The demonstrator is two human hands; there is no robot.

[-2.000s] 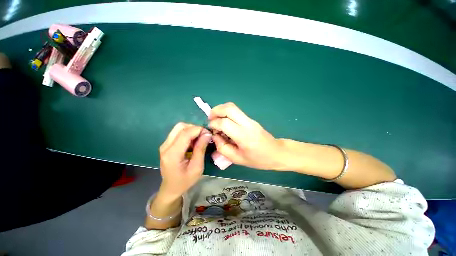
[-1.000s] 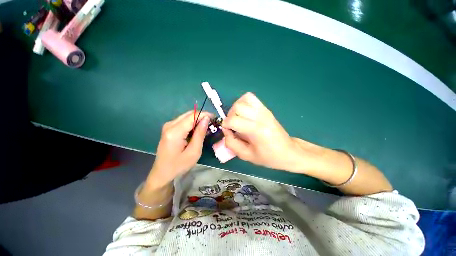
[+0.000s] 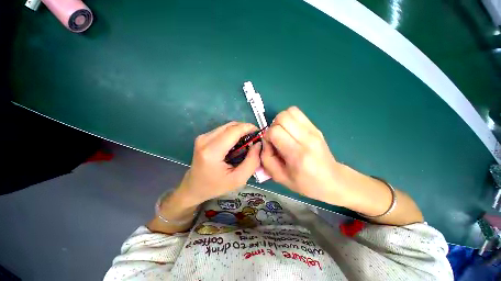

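My left hand holds a dark part with a red lead wire between thumb and fingers. My right hand touches it from the right, its fingertips pinched on the wire's end and the unit. A pale handle shell half sticks out beyond my fingers, away from me. The pink hair dryer body shows a little below my hands. Its middle is hidden by my fingers. The dark part's details are too small to tell.
Another pink hair dryer body lies at the top left on the green worktop, cut off by the picture's edge. A white rail strip curves along the far right, with the green conveyor belt beyond it.
The view has turned, so the pile at the top left has mostly left the picture. The red wire, upright a second ago, now lies slanted across between my hands.
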